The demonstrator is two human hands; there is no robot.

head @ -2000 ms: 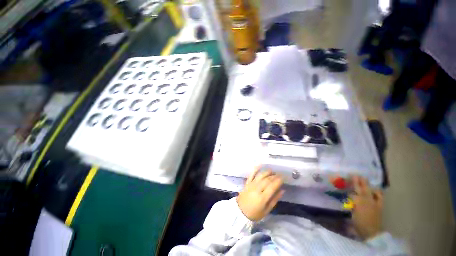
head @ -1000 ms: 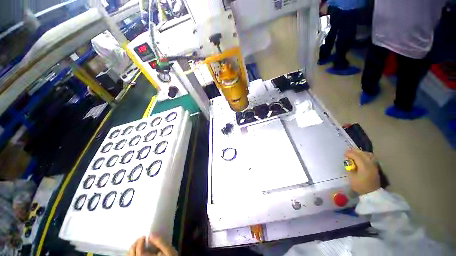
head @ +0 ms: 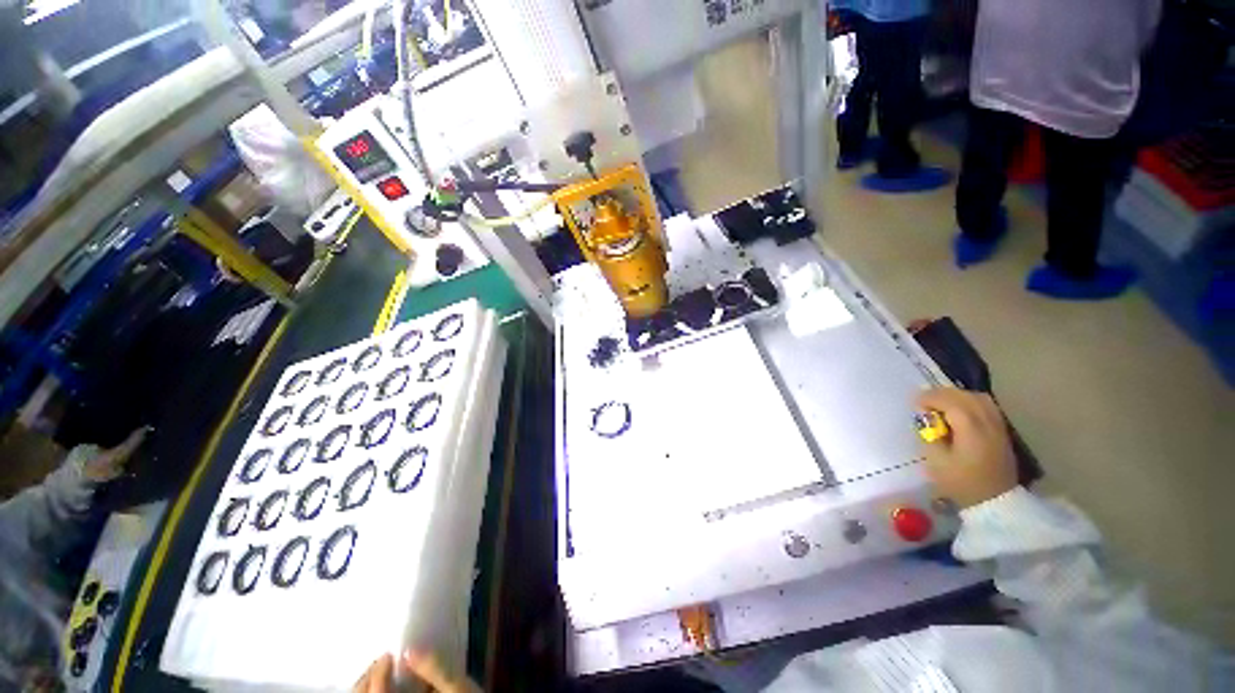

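My right hand (head: 978, 447) is closed around a small yellow tool (head: 932, 425) over the right side of the pale worktable (head: 867, 393). My left hand (head: 409, 672) is cut off by the bottom edge, at the near edge of the white foam tray stack (head: 366, 596); whether it holds anything cannot be seen. Rows of black rings (head: 336, 552) lie on the tray. The black fixture (head: 704, 309) with round seats sits under the amber machine head (head: 631, 265), which hides part of its left end. A lone ring (head: 611, 418) lies on the worktable.
A dark cluster of scraps (head: 603, 352) lies near the lone ring. The control box (head: 373, 169) stands back left. The red button (head: 912, 524) is on the front panel. Black parts (head: 763, 214) lie at the back. Another person's hand (head: 115, 458) shows left; people stand back right.
From two seconds ago to one, the fixture moved back under the head and my left hand moved to the tray stack. Since then the machine head has shifted right along the fixture.
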